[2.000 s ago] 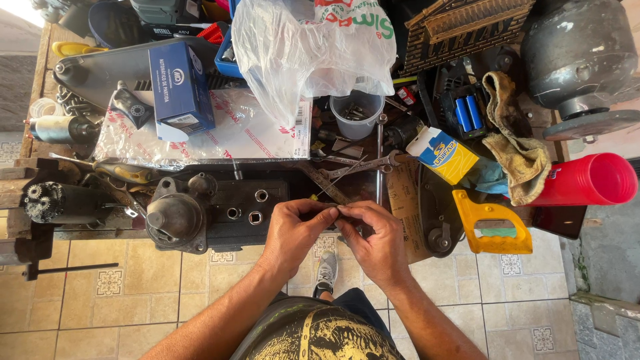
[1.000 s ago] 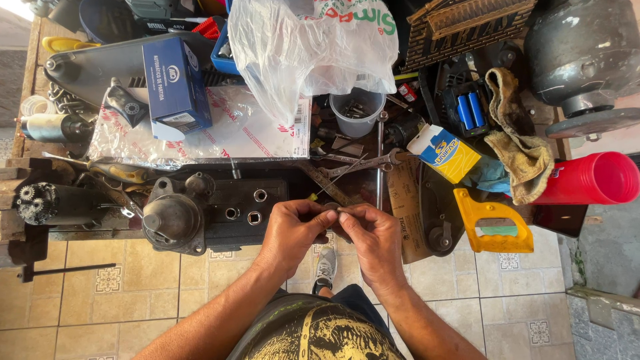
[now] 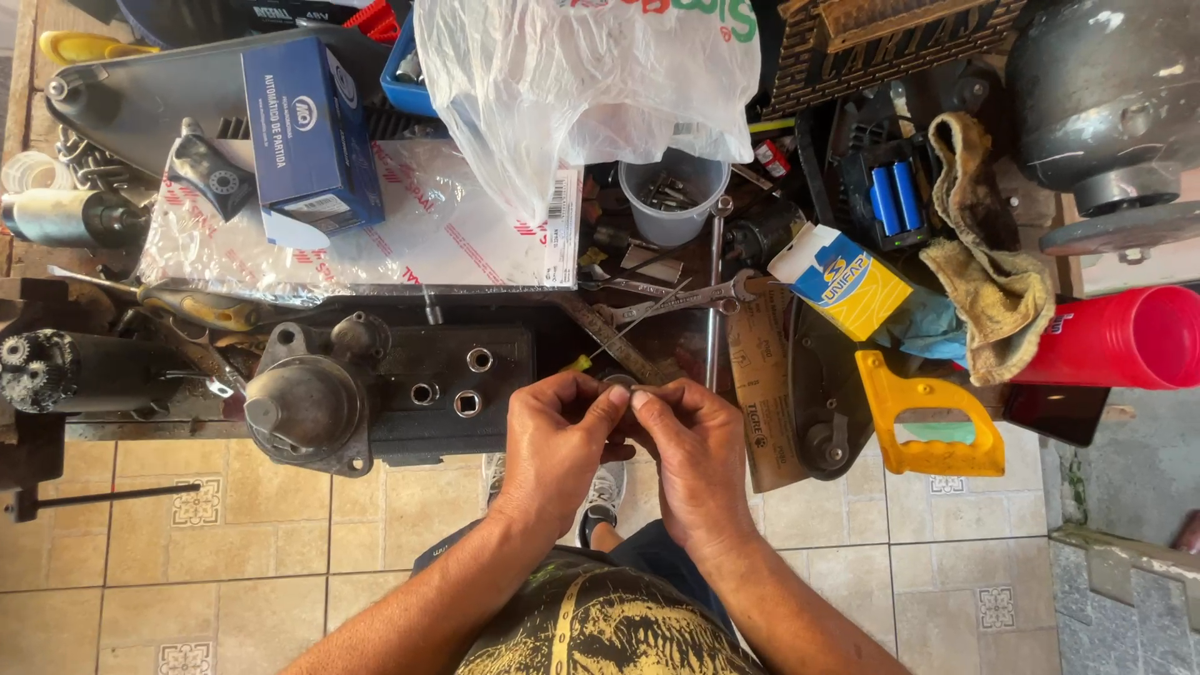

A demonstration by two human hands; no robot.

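My left hand and my right hand meet at the bench's front edge, thumb tips nearly touching. Between their fingertips they pinch a small dark part, mostly hidden by the fingers; its kind cannot be told. Left of my hands lies a metal starter-motor housing with a cone-shaped nose. Beside it, three sockets stand on a black case. Just beyond my fingers lie a combination wrench, a thin screwdriver with a yellow-green handle and a long chrome socket bar.
Across the back are a blue box, a wrapped flat pack, a white plastic bag and a small bucket of metal pieces. On the right are a yellow-handled saw, a red cup and a work glove.
The thumbs and fingertips have shifted slightly around the small part, which showed a little more one second ago. Both hands remain together at the same place.
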